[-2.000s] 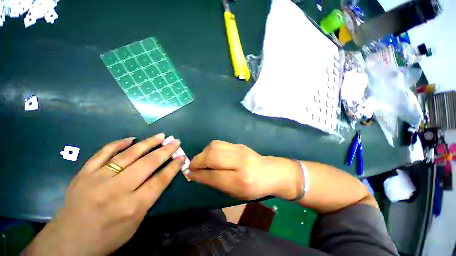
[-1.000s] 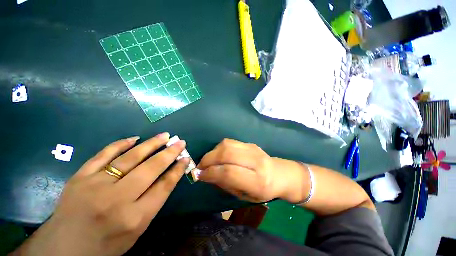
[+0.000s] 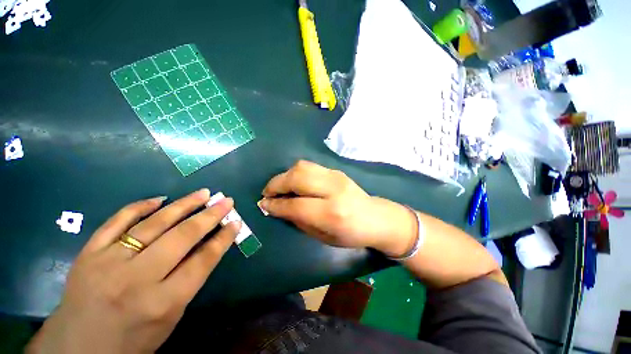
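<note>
A narrow green PCB strip (image 3: pixel 250 246) lies on the bench. White square pads (image 3: pixel 240 231) cover its upper part, and its lower end is bare green. My left hand (image 3: pixel 156 256) lies flat with fingertips on the strip, hiding part of it. My right hand (image 3: pixel 322 204) is to the right of the strip, apart from it, and pinches a small white pad (image 3: pixel 263 207) between thumb and finger. A green PCB panel (image 3: pixel 181 107) with white grid lines lies beyond my hands.
Loose white liners (image 3: pixel 70 221) lie at left, with a heap (image 3: pixel 24 15) at top left. A yellow knife (image 3: pixel 316 62) lies beyond. A white ribbed tray (image 3: pixel 394 97), blue cutters (image 3: pixel 479 207) and clear bags (image 3: pixel 522 124) are at right.
My right hand has moved up and away from the strip's lower end, with a white pad in its fingers. The strip's end now shows bare green. The whole view has shifted slightly.
</note>
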